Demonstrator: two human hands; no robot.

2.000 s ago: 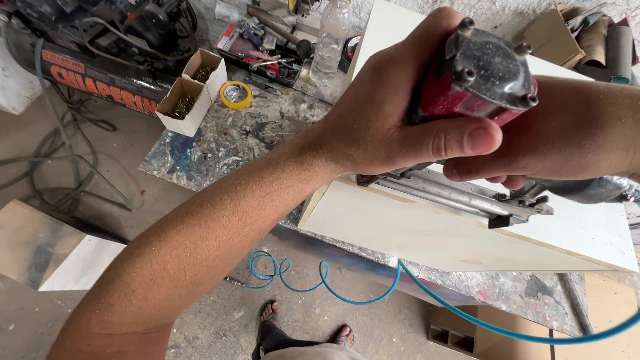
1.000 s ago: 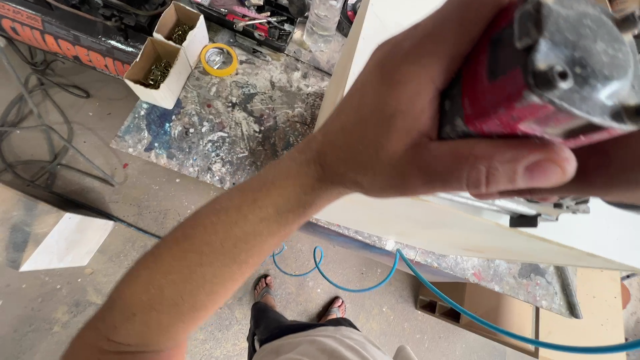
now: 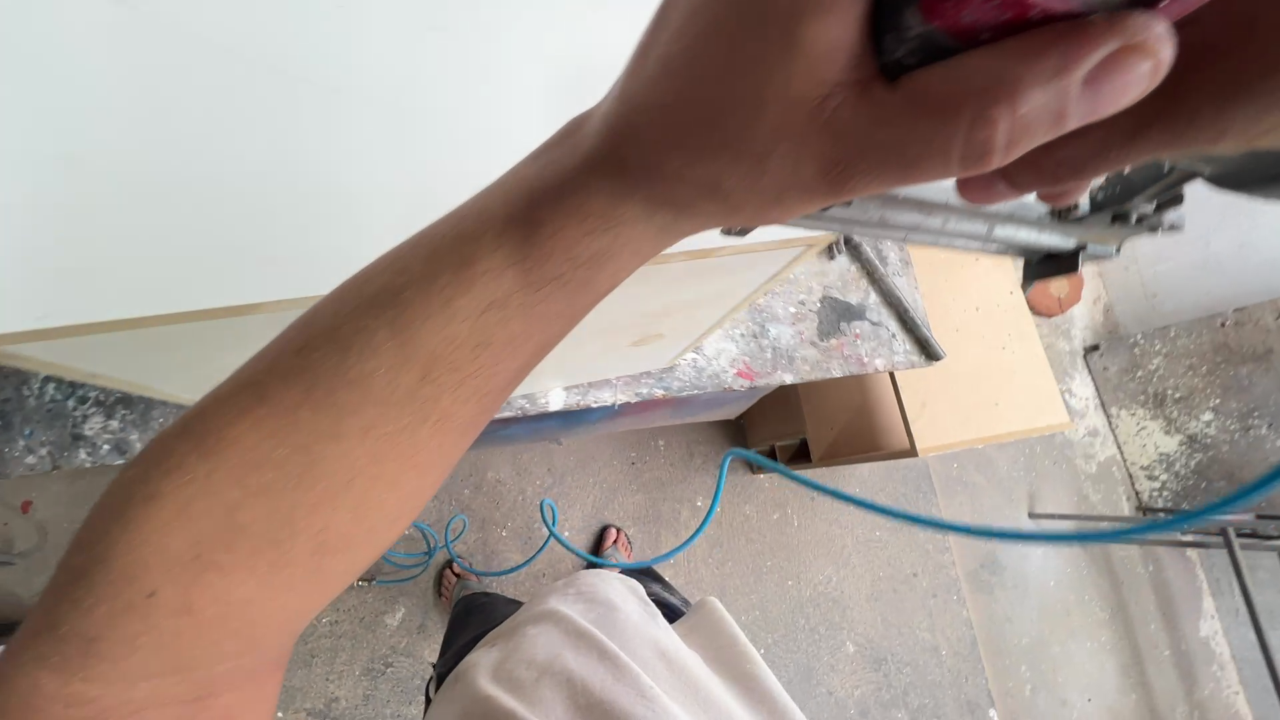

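A red and black pneumatic nailer point(image 3: 965, 25), partly cut off by the top edge, is in both of my hands. My left hand point(image 3: 840, 110) wraps its body, thumb to the right. My right hand point(image 3: 1190, 95) grips it from the right, partly hidden behind the left thumb. The nailer's metal magazine point(image 3: 940, 222) shows below the fingers. Under my left forearm lies a large white panel point(image 3: 300, 150) with light wooden edges, and beneath it a pale board face point(image 3: 620, 335). Whether the nailer's nose touches the panel is hidden.
The paint-spattered workbench point(image 3: 790, 335) carries a metal bar point(image 3: 890, 300) near its right end. A blue coiled air hose point(image 3: 880, 510) hangs across the front, above my feet. Beyond the bench stands a wooden cabinet point(image 3: 985, 350) with open compartments; metal bars point(image 3: 1240, 570) are at lower right.
The view has swung far, so the compressor, boxes and tape roll are out of sight and more of the cabinet and floor shows. Both hands still hold the nailer.
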